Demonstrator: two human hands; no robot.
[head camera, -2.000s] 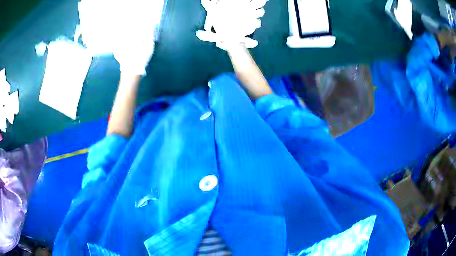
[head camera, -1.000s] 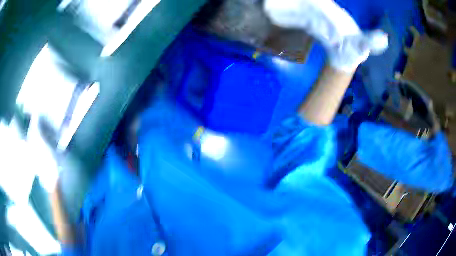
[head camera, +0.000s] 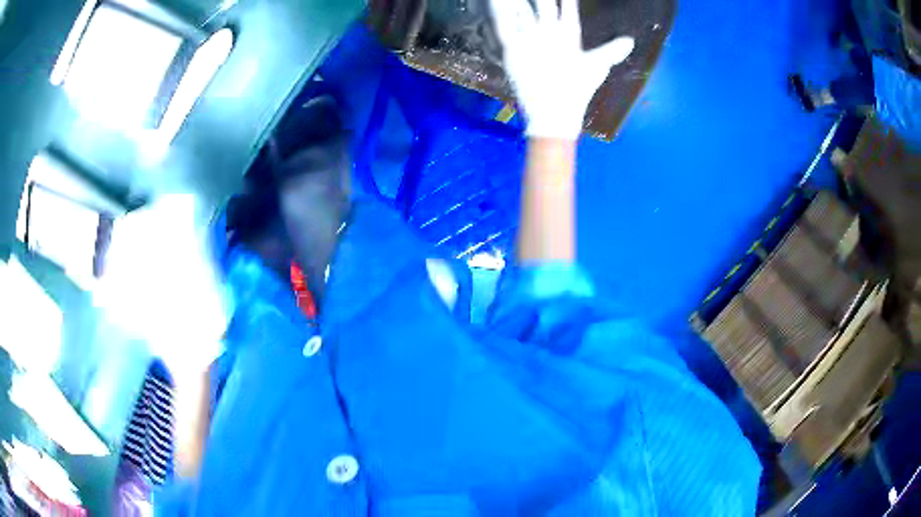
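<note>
My right hand (head camera: 560, 76), in a white glove, is raised with its fingers spread and holds nothing. It shows in front of the brown scuffed stool top (head camera: 631, 50). My left hand (head camera: 172, 288), also gloved, is a blurred white shape at the bench's edge; glare hides its fingers and anything in it. Beyond it on the dark green bench lie a white piece with a black edge (head camera: 121, 63) and a second black-edged white piece (head camera: 66, 224). White sheets (head camera: 28, 313) lie at the far left.
The green bench (head camera: 293, 45) curves along the left. The blue floor (head camera: 646, 212) spreads right of my right arm. A blue slatted surface (head camera: 459, 192) is below the stool top. Brown cardboard cartons (head camera: 788, 303) stand at the right. A blue sleeve (head camera: 897, 96) shows at the right edge.
The view has swung right, away from the bench. My right hand has left the bench and now shows over the stool, fingers spread. Its grasp on the bench earlier was unclear in glare.
</note>
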